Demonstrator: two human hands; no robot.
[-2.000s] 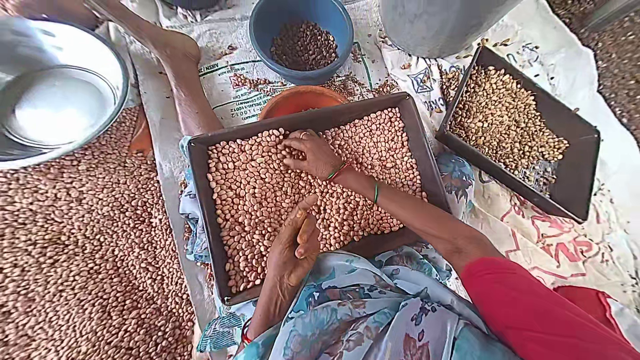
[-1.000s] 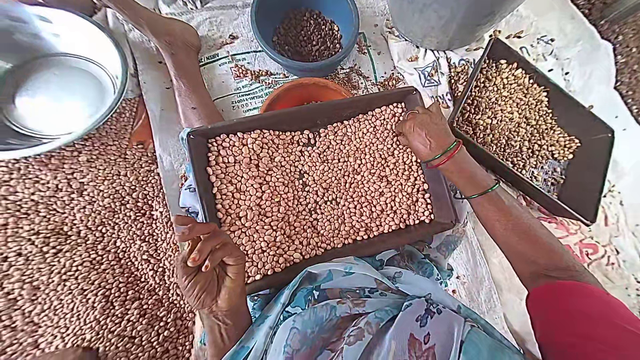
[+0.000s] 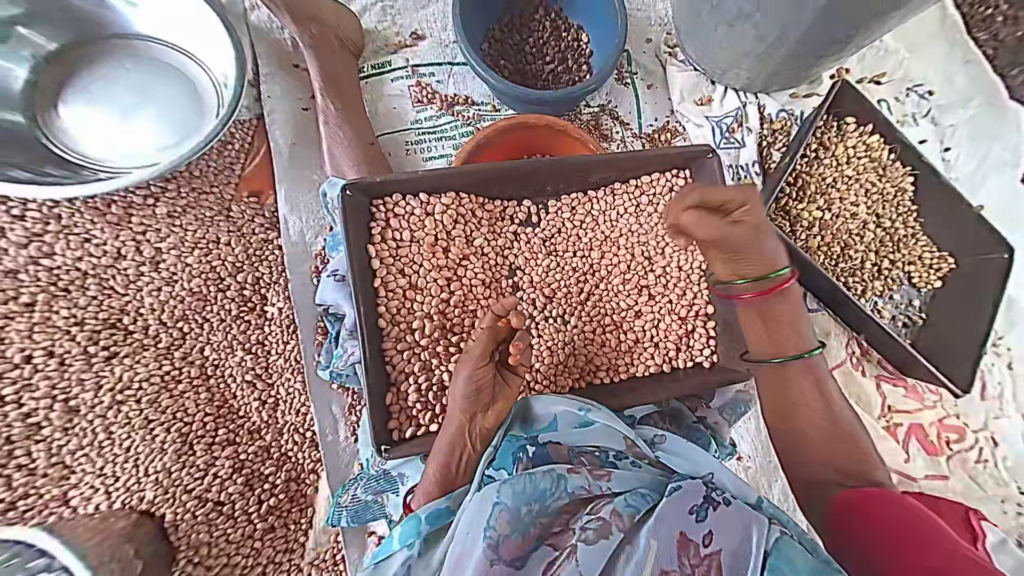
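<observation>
A dark rectangular tray (image 3: 544, 172) lies over my lap, with a layer of pinkish-brown shelled peanuts (image 3: 616, 272) in it. My left hand (image 3: 492, 360) is over the tray's near middle, its fingers curled upward and slightly apart; whether a peanut sits between them cannot be told. My right hand (image 3: 724, 228) is at the tray's right side, over the edge of the peanuts, fingers bent down and blurred; what is under them is hidden. A dark gap in the peanuts runs down the middle of the tray.
Loose peanuts (image 3: 144, 360) cover the floor at left, below a steel basin (image 3: 228, 80). Beyond the tray are an orange bowl (image 3: 528, 136), a blue bowl (image 3: 544, 100) of dark kernels and a grey container (image 3: 768, 48). A second tray (image 3: 972, 272) of yellowish-brown pieces lies at right.
My left hand has moved from the tray's left edge to over its near middle. My right hand, which was over the left-middle peanuts two seconds ago, is now at the right side.
</observation>
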